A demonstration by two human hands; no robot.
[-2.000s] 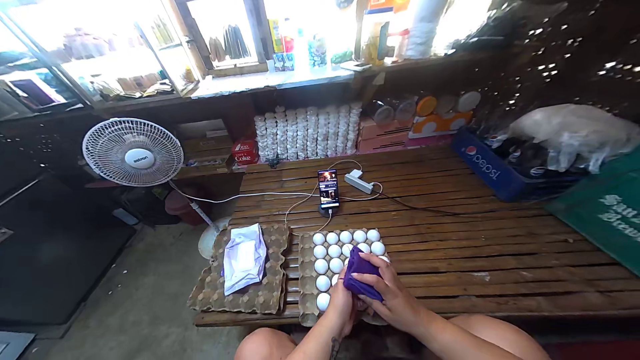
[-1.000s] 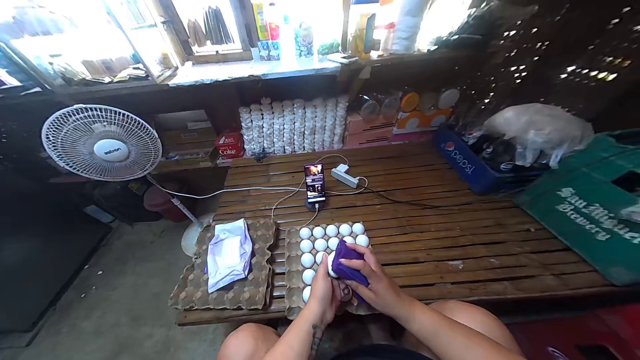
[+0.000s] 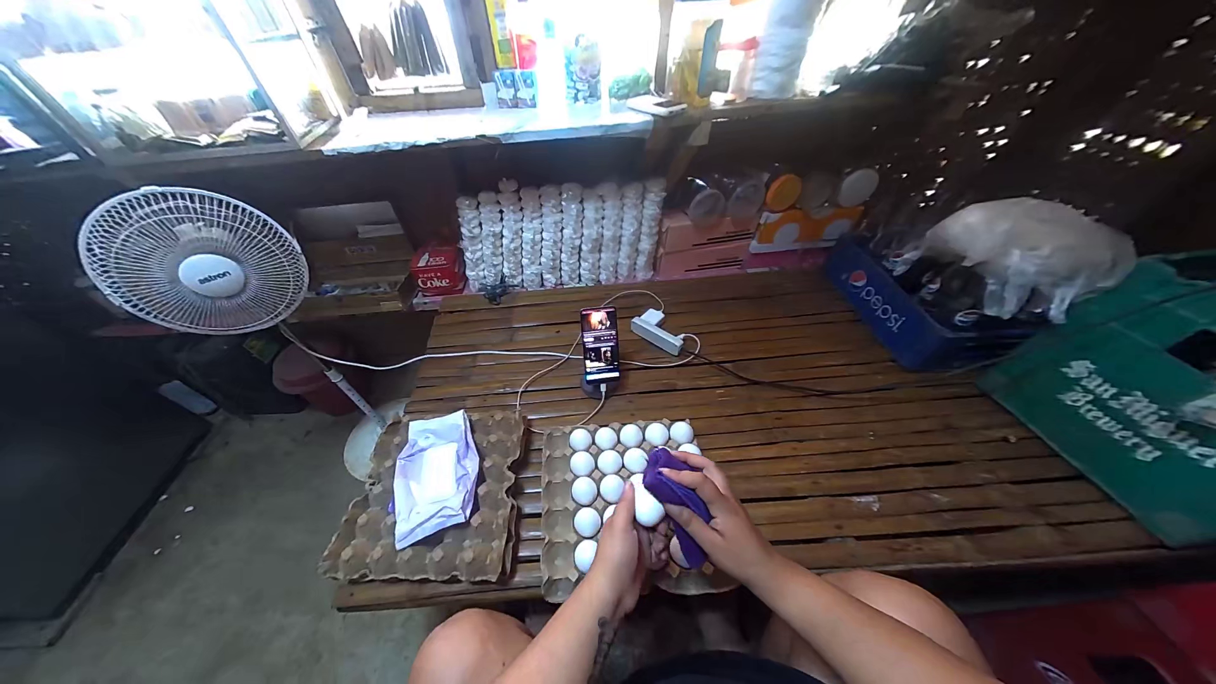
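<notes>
A white egg (image 3: 648,505) is held in my left hand (image 3: 622,543), above a cardboard egg tray (image 3: 559,527) that carries several rows of white eggs. With my right hand (image 3: 714,518) I grip a purple cloth (image 3: 676,492) and press it against the egg's upper right side. My hands and the cloth hide part of the tray's lower right. To the left of this tray, stacked cardboard egg trays (image 3: 366,541) bear a white and lilac plastic packet (image 3: 435,480). Behind the eggs, a lit phone (image 3: 600,347) stands upright with a cable plugged into its lower end.
A white extension socket (image 3: 657,334) and cables lie on the slatted wooden table (image 3: 798,446). On the right are a blue bottle crate (image 3: 883,313) under a pale plastic bag and a green crate (image 3: 1111,399). A standing fan (image 3: 195,261) is at the left.
The egg between my hands now shows more fully, with the purple cloth shifted to its right side. Both hands stay over the tray. The view has shifted slightly.
</notes>
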